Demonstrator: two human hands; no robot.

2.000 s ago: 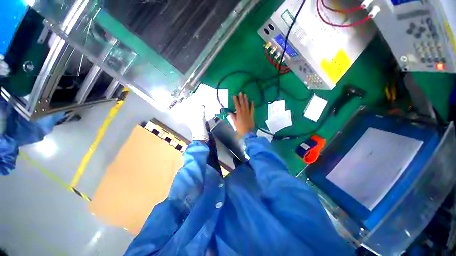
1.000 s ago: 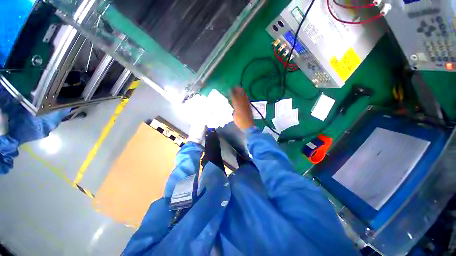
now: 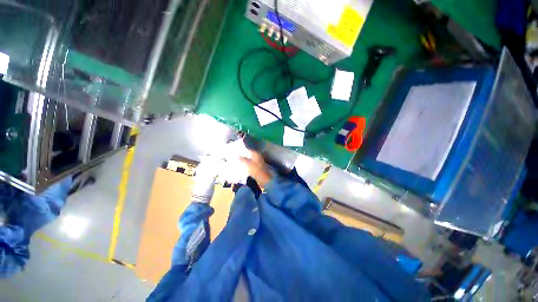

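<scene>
White paper slips (image 3: 239, 150) are held in front of my coat, washed out by glare. My left hand (image 3: 204, 179), in a white glove, is at their left side; its fingers blend into the glare. My bare right hand (image 3: 257, 167) grips the slips at their right side. More white labels lie on the green bench: one at the left (image 3: 268, 112), an overlapping group (image 3: 303, 108), one at the bench's front (image 3: 293, 136) and one further right (image 3: 342, 84).
An orange-red tape roll (image 3: 355, 134), black scanner (image 3: 375, 62), cables and grey-white instrument (image 3: 318, 23) are on the bench. A blue pack with white sheet (image 3: 426, 127) stands right. Cardboard (image 3: 159, 227) lies lower left. Another person's blue sleeve (image 3: 29, 218) is at far left.
Both hands have moved with the slips off the bench edge, closer to my body. The view has turned and shifted. The labels on the bench remain there.
</scene>
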